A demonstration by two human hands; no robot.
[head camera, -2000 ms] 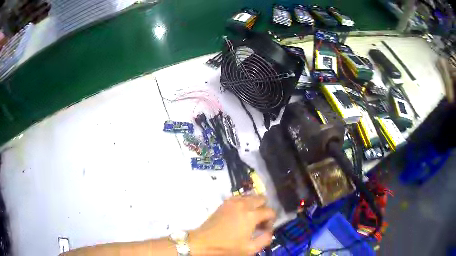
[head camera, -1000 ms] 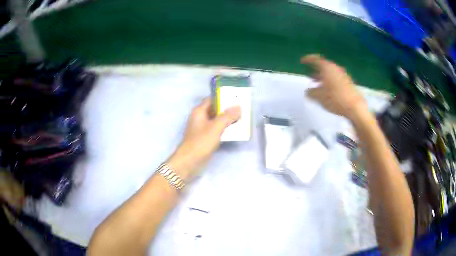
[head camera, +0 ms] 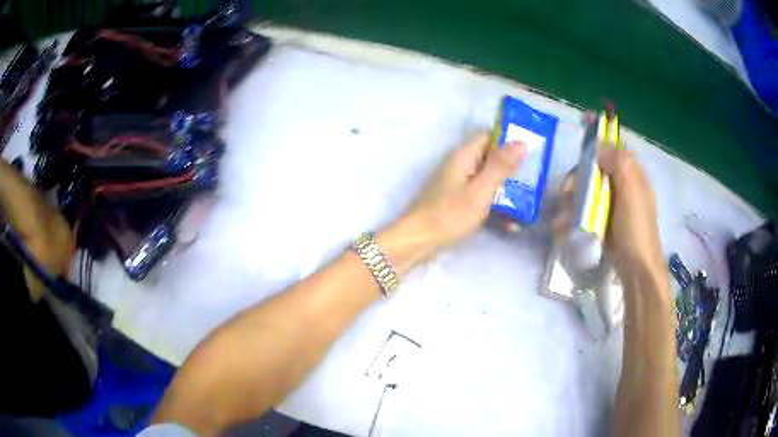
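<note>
My left hand (head camera: 465, 192), with a metal watch on the wrist, holds a blue pouch cell (head camera: 525, 162) with a white label, thumb on its face. My right hand (head camera: 629, 192) holds one or more silver-white cells with yellow edges (head camera: 597, 183) on edge, just right of the blue cell; motion blur hides the exact number. Below my right hand, one or two more pale cells (head camera: 560, 280) lie on the white bench, blurred and partly covered.
A dark pile of shell assemblies (head camera: 128, 136) with red wires lies at left, near another person's arm (head camera: 34, 218). Circuit boards and leads (head camera: 695, 311) lie at right beside dark equipment (head camera: 755, 282). A green strip (head camera: 409, 34) runs behind the bench (head camera: 299, 171).
The view has shifted left. My left hand now holds a blue cell instead of the white one with a yellow edge. My right hand, empty before, has come down and grips cells.
</note>
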